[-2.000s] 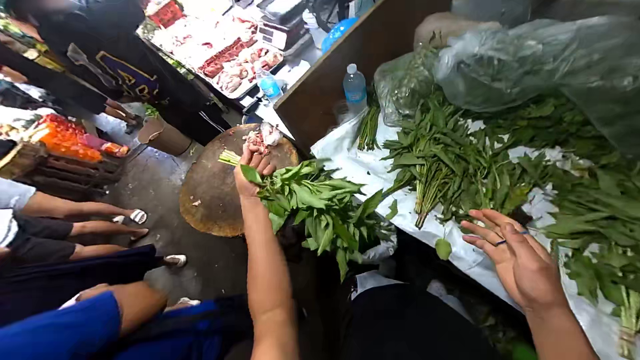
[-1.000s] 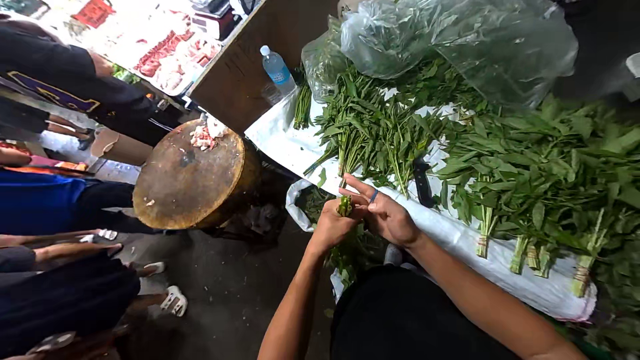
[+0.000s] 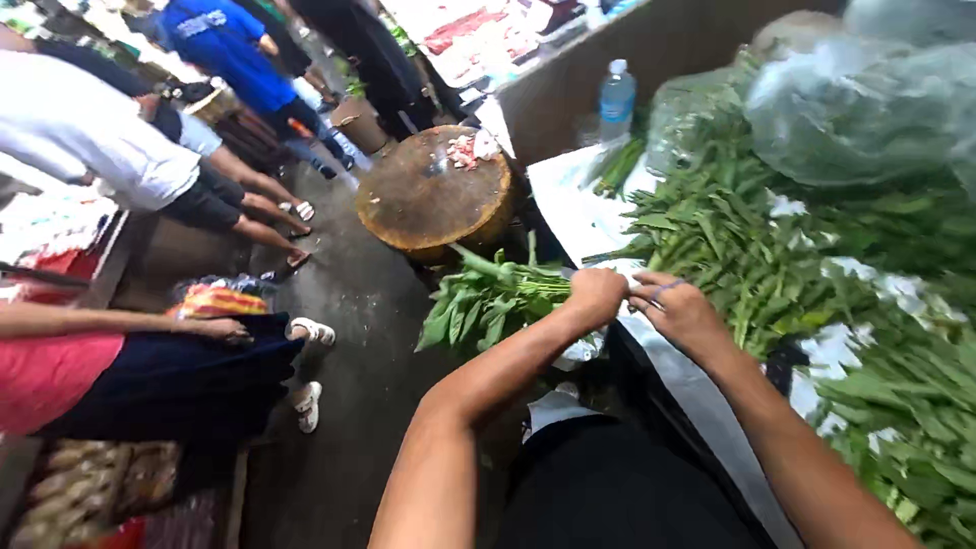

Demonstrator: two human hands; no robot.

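A bunch of leafy greens (image 3: 503,293) is gripped by its stems in my left hand (image 3: 600,296), its leaves pointing left over the floor. Touching or almost touching the stem end beside it is my right hand (image 3: 675,309), with rings on its fingers. The right fingers are bent; whether they pinch a stem or a tie cannot be made out. More leafy greens (image 3: 732,252) lie in piles on the white sheet (image 3: 568,194) to the right of my hands.
A round wooden chopping block (image 3: 435,191) with meat scraps (image 3: 462,152) stands ahead. A plastic water bottle (image 3: 617,99) and clear plastic bags (image 3: 846,114) are at the back of the greens. Several people stand or walk at the left, one in a dark skirt (image 3: 168,374) close by.
Two seconds ago my right hand was apart from the bunch, fingers spread; now both hands are together at its stems. The bunch hung downward one second ago and now points left. The view has shifted.
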